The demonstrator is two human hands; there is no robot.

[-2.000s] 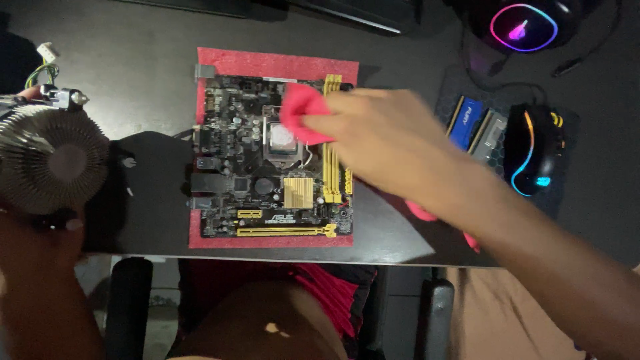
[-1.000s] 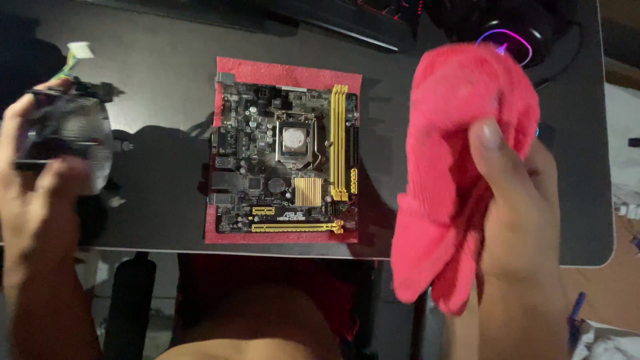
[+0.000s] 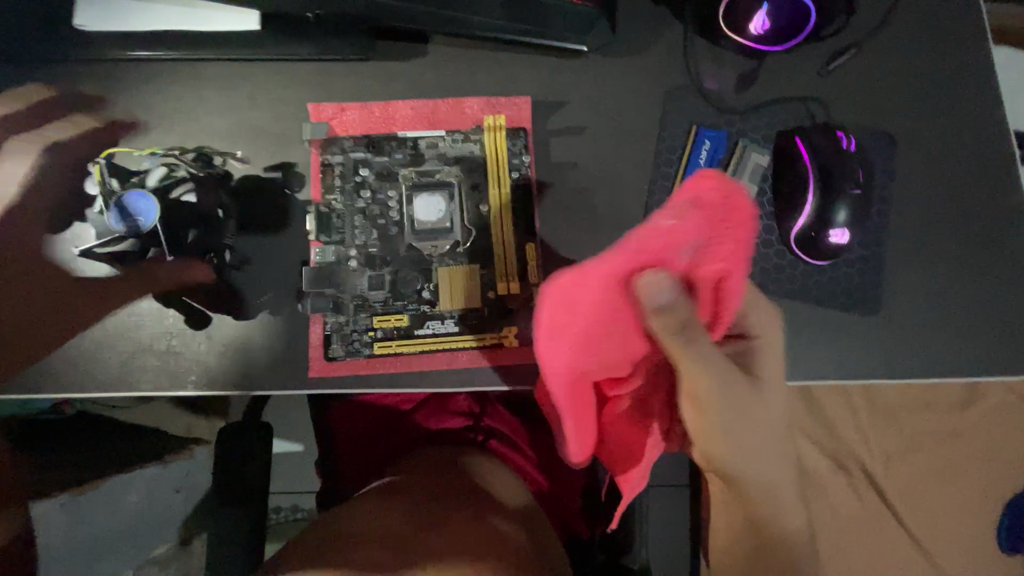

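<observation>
My right hand grips a bunched pink cloth over the desk's front edge, right of the motherboard. The ASUS motherboard lies flat on a pink foam sheet. Near its middle, a CPU with a whitish patch on top sits in the socket, beside yellow memory slots. At the left is a CPU cooler, its fan side up, with a yellow wire and others bunched at its top. My left hand is around it, blurred, with fingers apart; whether it touches the cooler is unclear.
A lit mouse rests on a dark mouse pad, beside a blue Fury memory module and a grey module. A headset with a purple ring is at the back right. A dark keyboard-like object lines the back edge.
The pink cloth was over the CPU socket two seconds ago; my right hand has carried it off to the right. The cooler, earlier held in my left hand, now shows its fan side, and the left fingers have spread.
</observation>
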